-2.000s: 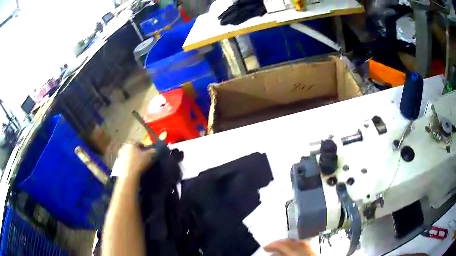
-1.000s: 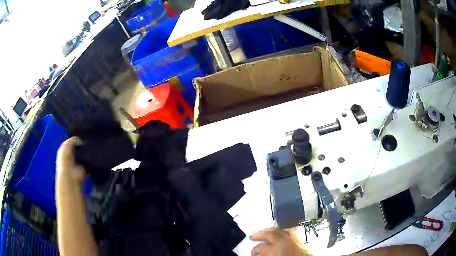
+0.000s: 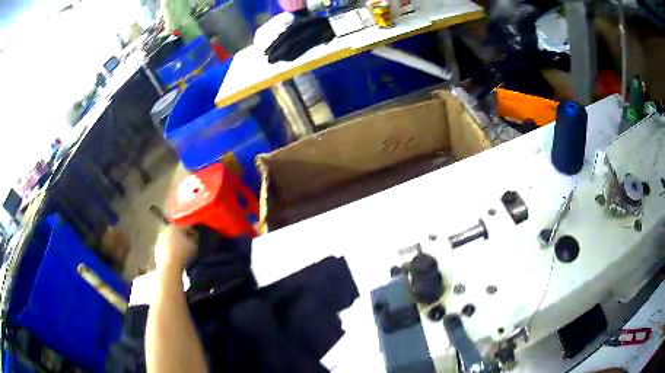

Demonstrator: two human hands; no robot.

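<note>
My left hand (image 3: 175, 250) is at the left end of the white table, closed around the edge of a black cloth piece (image 3: 217, 261). A thin strip sticks up past my fingers. A heap of black cloth pieces (image 3: 281, 317) lies left of the sewing machine (image 3: 467, 273), whose dark grey end cover (image 3: 402, 331) is at the bottom centre. The needle area is cut off by the lower edge. My right hand is not recognisable; only a bit of skin shows at the bottom right edge.
An open cardboard carton (image 3: 364, 156) stands behind the table, with a red stool (image 3: 211, 198) left of it. A blue bin (image 3: 65, 291) is at the left. A dark blue thread cone (image 3: 569, 138) stands behind the machine. Red-handled snips (image 3: 633, 336) lie at the right.
My left hand swung left with black cloth, then came back right over the heap's far end. My right hand has left the needle area. The view has shifted, with the machine head lower in it.
</note>
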